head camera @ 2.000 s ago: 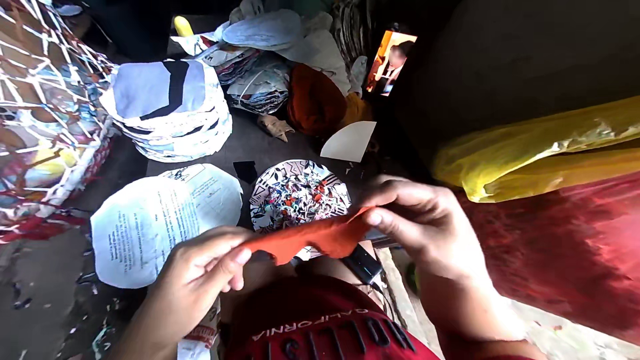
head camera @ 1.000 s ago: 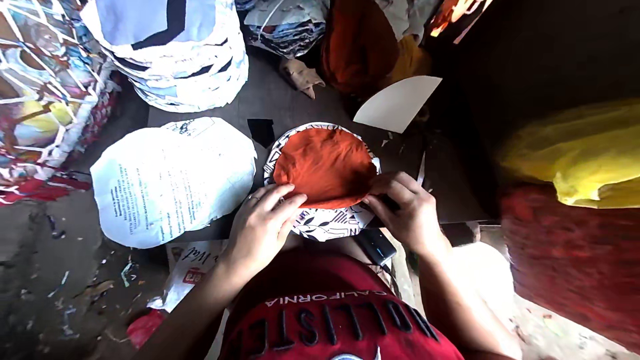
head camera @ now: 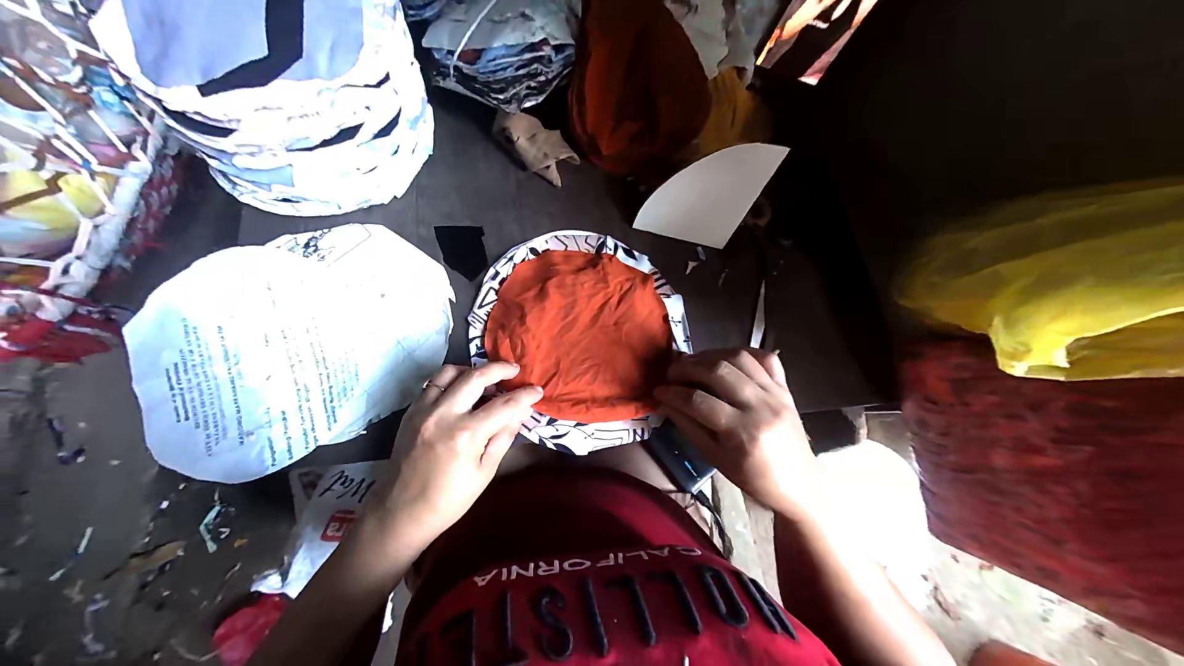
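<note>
An orange round piece of cloth (head camera: 583, 333) lies spread over a black-and-white patterned round piece (head camera: 592, 438), whose rim shows all around it. At the lower left edge of the cloth, my left hand (head camera: 453, 444) pinches the border between thumb and fingers. My right hand (head camera: 735, 421) grips the lower right edge in the same way. The small scraps seen on the patterned piece earlier are hidden under the cloth. Left of it lie overlapping white round sheets (head camera: 287, 351) with print on them.
Behind the printed sheets rises a stack of white rounds (head camera: 314, 157). A white quarter-circle piece (head camera: 712, 194) and a small black scrap (head camera: 461, 250) lie on the dark table (head camera: 555, 208). A netted basket (head camera: 111, 222) stands at far left, yellow plastic (head camera: 1064, 296) at right.
The orange cloth, held up in the air between both hands two seconds ago, now lies flat over the patterned piece and its scraps. Both hands have come down to its lower edge. The view has shifted closer.
</note>
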